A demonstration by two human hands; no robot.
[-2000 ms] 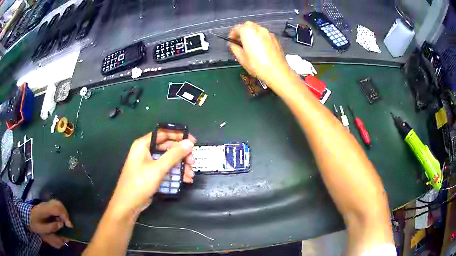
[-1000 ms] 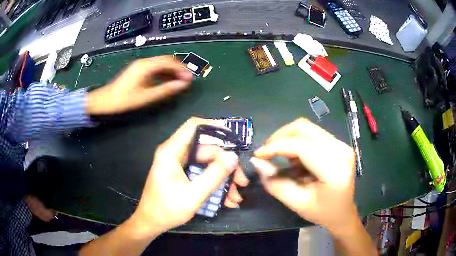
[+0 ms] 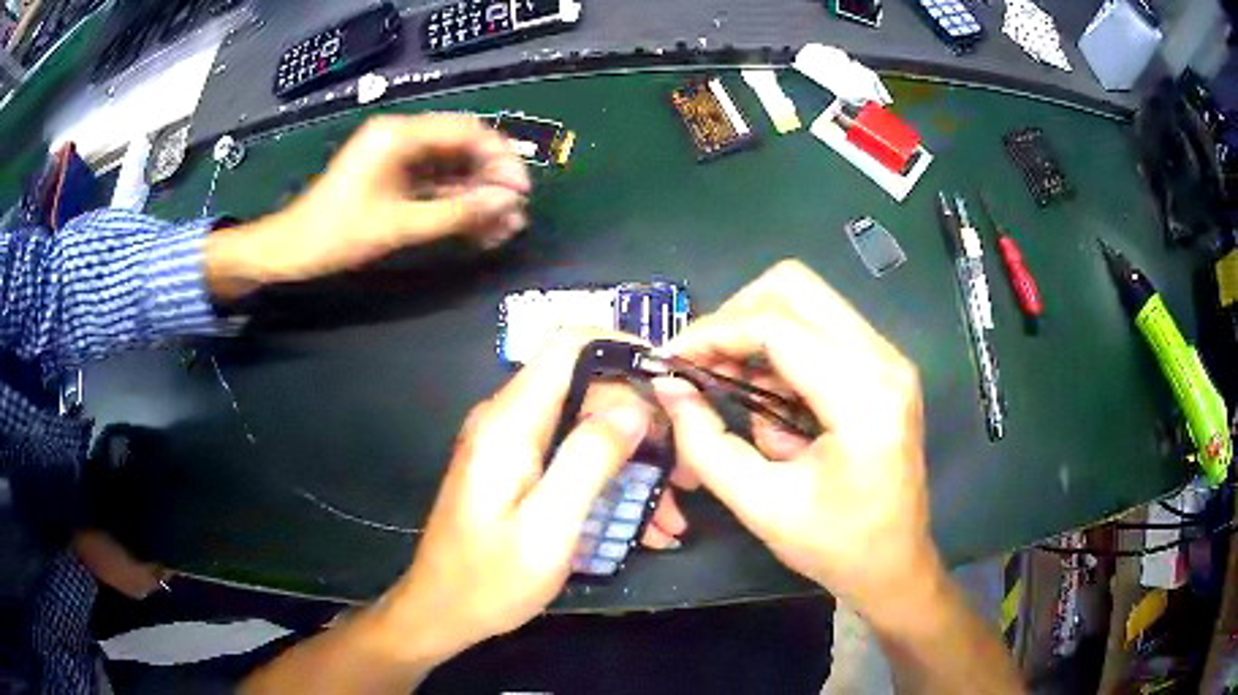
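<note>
My left hand (image 3: pixel 523 475) holds the black front housing (image 3: pixel 627 523), tilted, its pale keys low and its open window at the top, with my thumb across the window. My right hand (image 3: pixel 815 448) holds dark tweezers (image 3: pixel 740 390), their tips at the top edge of the housing. A small light spot shows at the tips; I cannot tell what it is. The circuit board (image 3: pixel 577 307) lies flat on the mat just behind the housing, its white keypad sheet to the left and its screen to the right, partly covered by my left hand.
Another person's hand (image 3: pixel 387 190) in a striped sleeve reaches over the mat from the left, beside the LCD modules (image 3: pixel 536 137). A red block (image 3: pixel 883 133), a long silver pen-like tool (image 3: pixel 978 319), a red-handled screwdriver (image 3: pixel 1018 276) and a yellow-green electric screwdriver (image 3: pixel 1178 360) lie right.
My right hand has come down from the shelf to the housing with the tweezers. My left hand has moved right with the housing. The other person's arm has reached in from the left.
</note>
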